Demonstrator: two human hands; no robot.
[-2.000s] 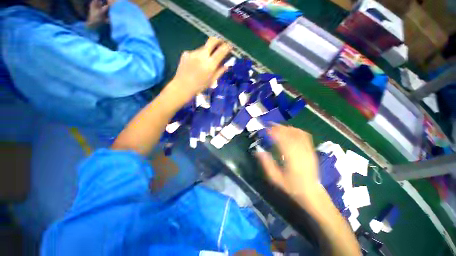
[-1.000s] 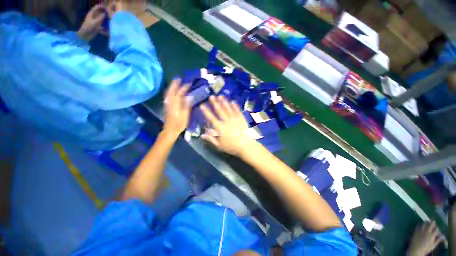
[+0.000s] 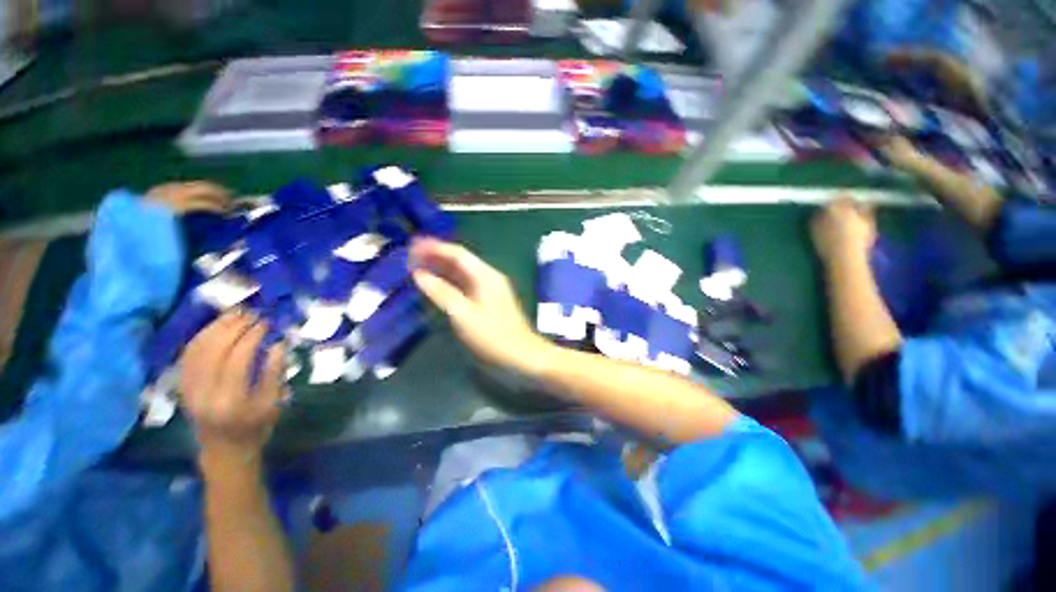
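Note:
A heap of dark blue cartons with white flaps (image 3: 307, 249) lies on the green bench at the left. My left hand (image 3: 235, 376) is at the heap's near edge, fingers bent over it; blur hides whether it grips a carton. My right hand (image 3: 481, 303) is at the heap's right edge, fingertips near a blue carton; whether it holds one cannot be told. A flatter group of blue-and-white cartons (image 3: 620, 298) lies right of my right hand. One more small carton (image 3: 724, 264) lies beyond it, with small black accessories (image 3: 730, 335) nearby.
Printed box lids (image 3: 385, 98) and white trays (image 3: 510, 106) line the raised green lane. A pale edge strip (image 3: 556, 200) runs before it. A grey post (image 3: 759, 98) slants down. A neighbour's sleeve (image 3: 87, 324) is at left; another person's arm (image 3: 857, 289) is at right.
The view has turned towards the right, so the lane now runs level. My hands have moved apart around the heap. The right neighbour's arm shows more fully, and the left neighbour's hand is at the heap.

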